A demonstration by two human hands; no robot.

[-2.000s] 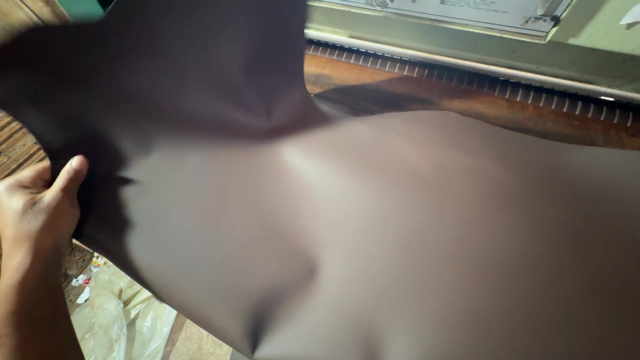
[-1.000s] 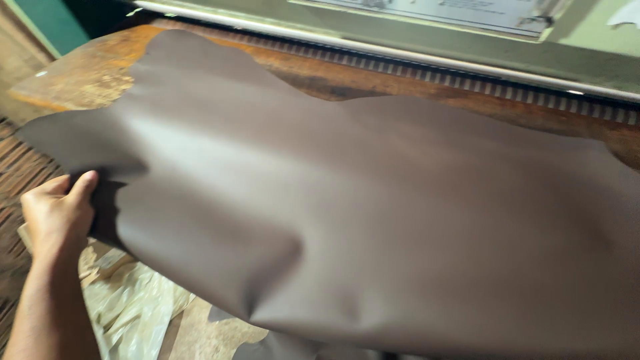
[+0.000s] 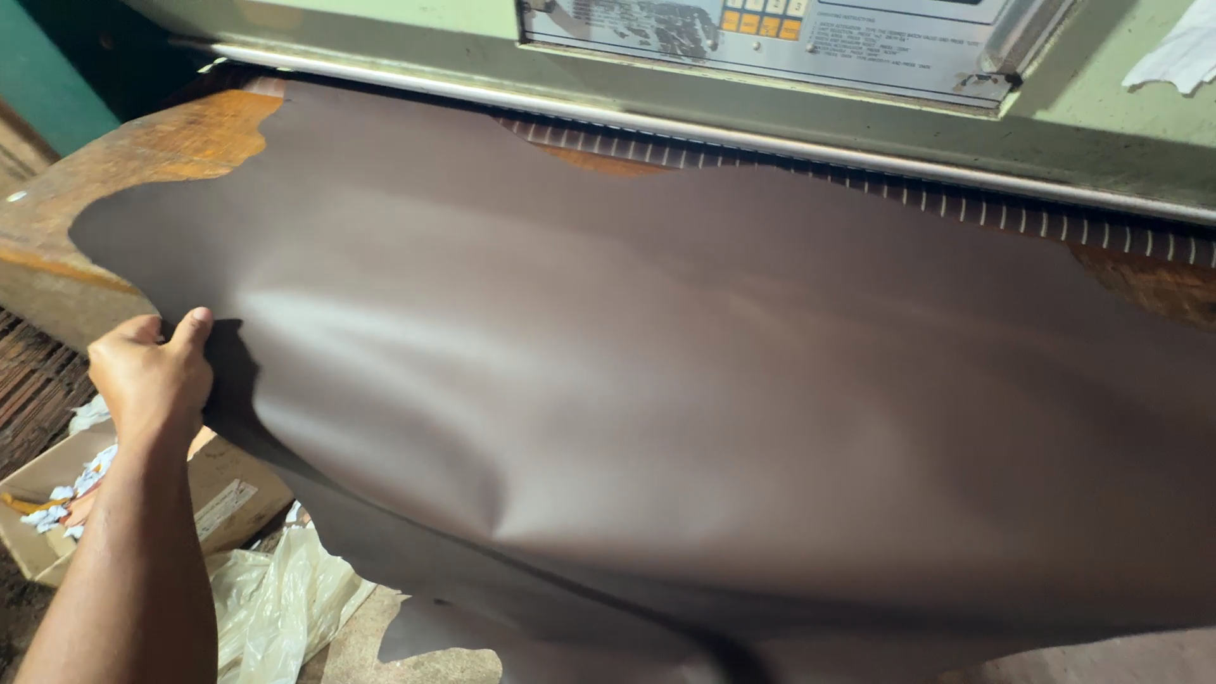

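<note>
A large dark brown leather hide point(image 3: 608, 361) with wavy edges spreads over a wooden table point(image 3: 142, 142) and hangs down over its near side. At the left, my left hand point(image 3: 157, 370) grips the edge of the hide between thumb and fingers. The far edge of the hide lies against a green machine point(image 3: 380, 47), partly over a striped strip point(image 3: 1007, 220) beneath a metal bar. My right hand is outside the view.
The machine bears a control panel point(image 3: 760, 38) with keys and writing. At the lower left, a cardboard box point(image 3: 237, 484) holds paper scraps, with a crumpled translucent plastic bag point(image 3: 285, 598) beside it. A white scrap point(image 3: 1183, 52) is on the machine at right.
The hide, raised high at the left two seconds ago, has come down flatter over the table. Its far left edge has moved up to the machine's bar. My left hand still holds it.
</note>
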